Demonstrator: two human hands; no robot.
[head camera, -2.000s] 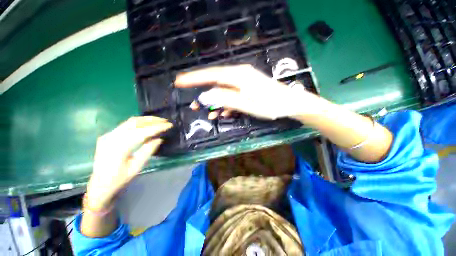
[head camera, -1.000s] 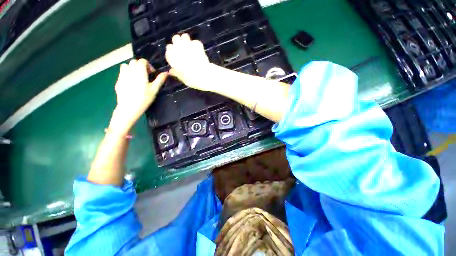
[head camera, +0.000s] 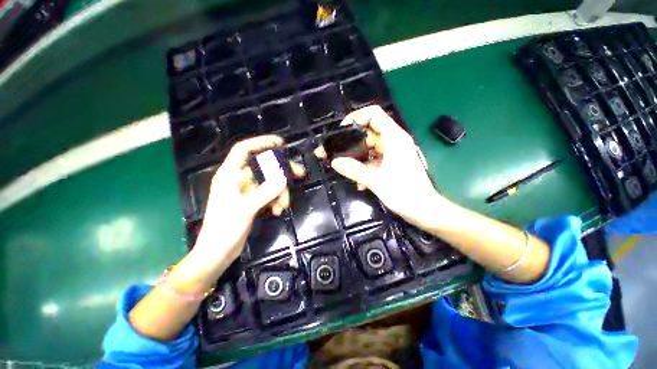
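Observation:
My left hand (head camera: 241, 187) holds a smartwatch (head camera: 269, 165) above the middle of the black blister tray (head camera: 315, 209); a bright white patch shows on its face. My right hand (head camera: 385, 162) holds another dark smartwatch (head camera: 347, 144) by its edges, close beside the first but apart from it. Its face looks black. Several watch units with pale rings on their backs, such as one watch back (head camera: 274, 286), lie in the tray's nearest row. The fingers partly hide both held watches.
A lone watch unit (head camera: 449, 129) lies on the green surface right of the tray. A black pen (head camera: 523, 181) lies nearer me. A second tray (head camera: 592, 110) with ring-marked units stands at the far right. A small yellowish item (head camera: 325, 14) is at the tray's far end.
My hands have come back from the tray's left side to above its middle, now with a watch visible in each. The view has shifted, showing more of the tray.

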